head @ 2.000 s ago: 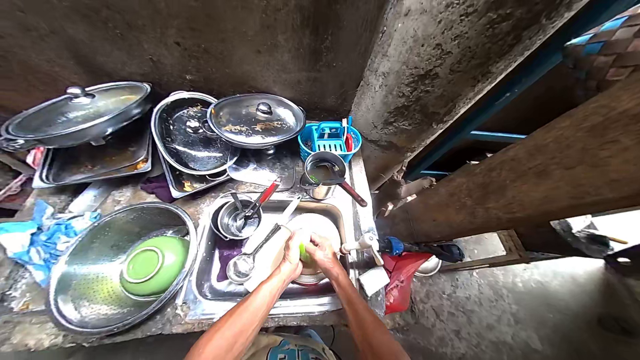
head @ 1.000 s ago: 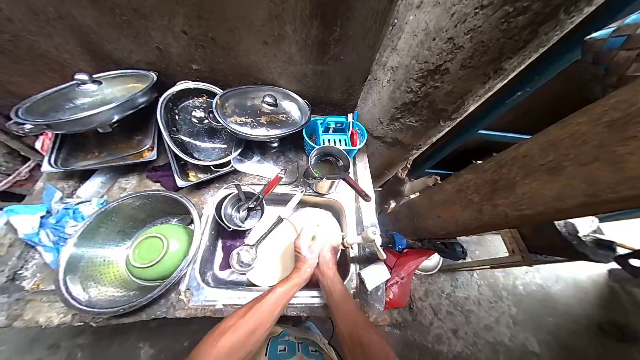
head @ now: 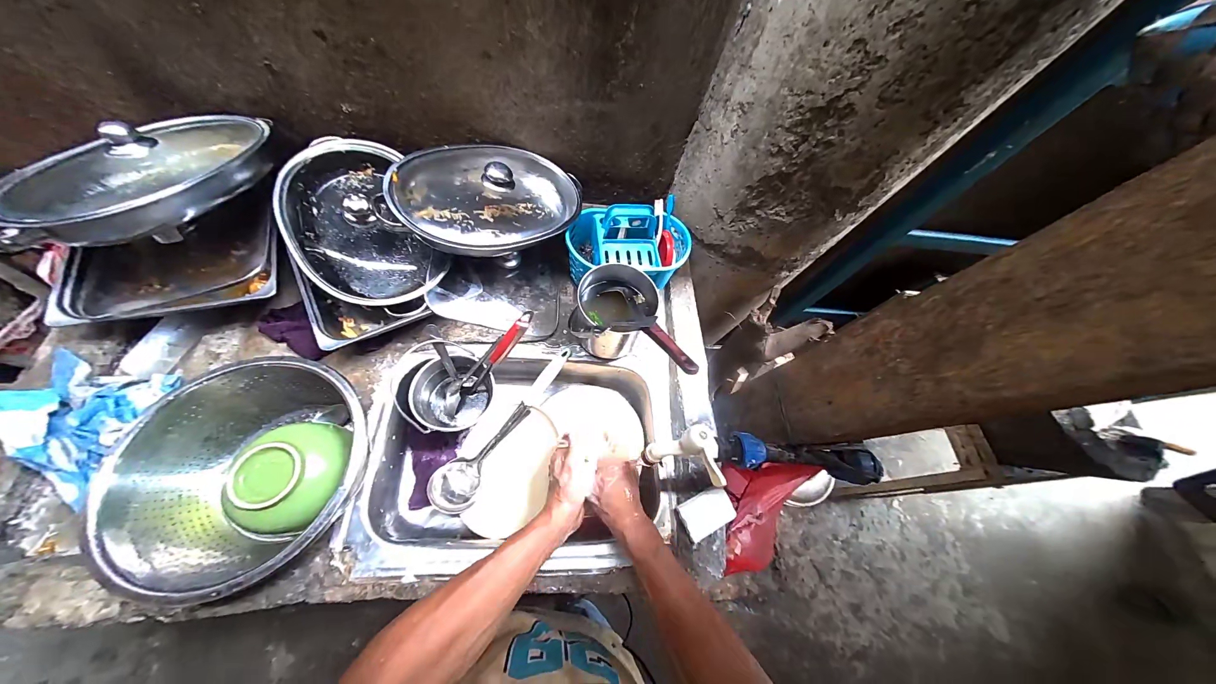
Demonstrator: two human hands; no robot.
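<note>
My left hand [head: 573, 475] and my right hand [head: 613, 480] are close together inside the steel sink [head: 380, 475], near the plastic faucet [head: 686, 445]. Glare and whitish suds hide my fingers, so what they hold cannot be made out. A pale plate [head: 608, 413] lies just beyond my hands, and a cream-coloured board or dish [head: 508, 484] is left of them. On that rests a metal ladle [head: 458, 484]. Small steel pots [head: 442, 394] with a red-handled utensil [head: 508, 339] stand at the sink's upper left corner.
Left of the sink, a steel colander [head: 152, 484] holds a green bowl [head: 285, 480]. Lidded oval steel dishes [head: 484, 199] and trays [head: 161, 285] line the wall. A saucepan [head: 617, 304] and a blue plastic basket [head: 627, 242] stand behind the sink. Right of it hangs a red bag [head: 760, 513].
The green thing seen between my hands two seconds ago no longer shows clearly. My hands have stayed together in the sink.
</note>
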